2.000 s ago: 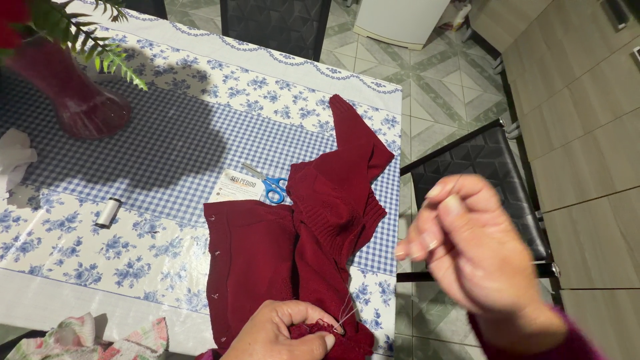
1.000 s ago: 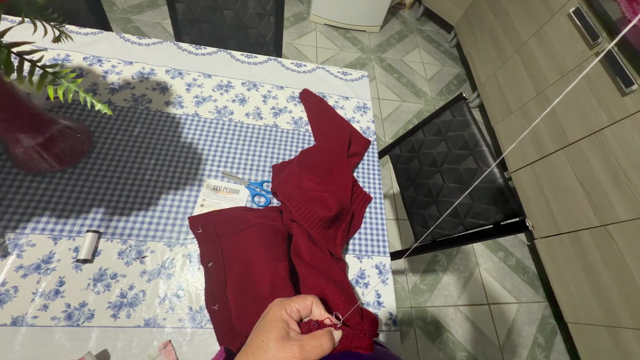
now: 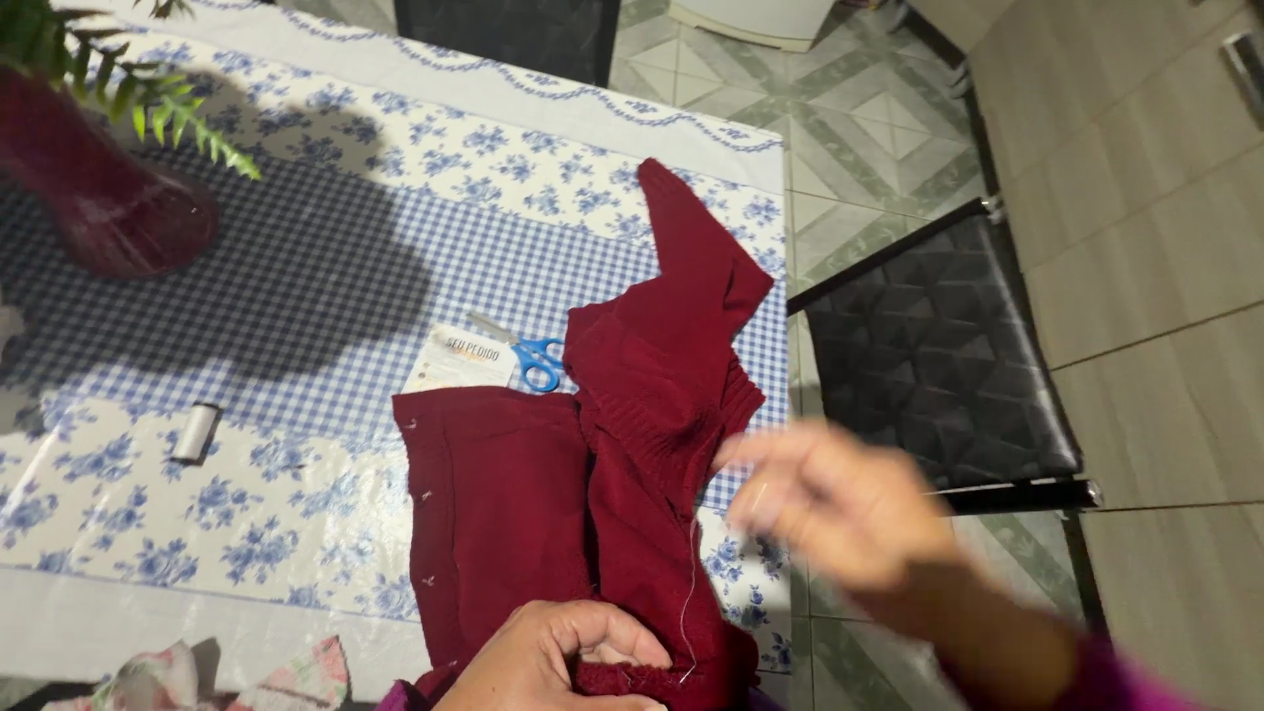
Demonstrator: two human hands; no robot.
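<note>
My left hand pinches the edge of a dark red knit garment at the bottom of the view. From that edge a pale thread runs up over the cloth. To the right, my right hand is blurred in the air beside the garment, its fingers bent; whether it holds a needle or thread cannot be told. Blue-handled scissors lie partly on a printed card just above the garment. A spool of white thread lies on the tablecloth at the left.
The table has a blue and white cloth. A red vase with fern leaves stands at upper left, and a patterned cloth lies at lower left. Black chairs stand beyond the table edges, with cabinets at right.
My right hand was out of sight a second ago, with a thread stretched taut to the upper right. It is back near the garment, and the thread now lies slack. My left hand keeps its pinch.
</note>
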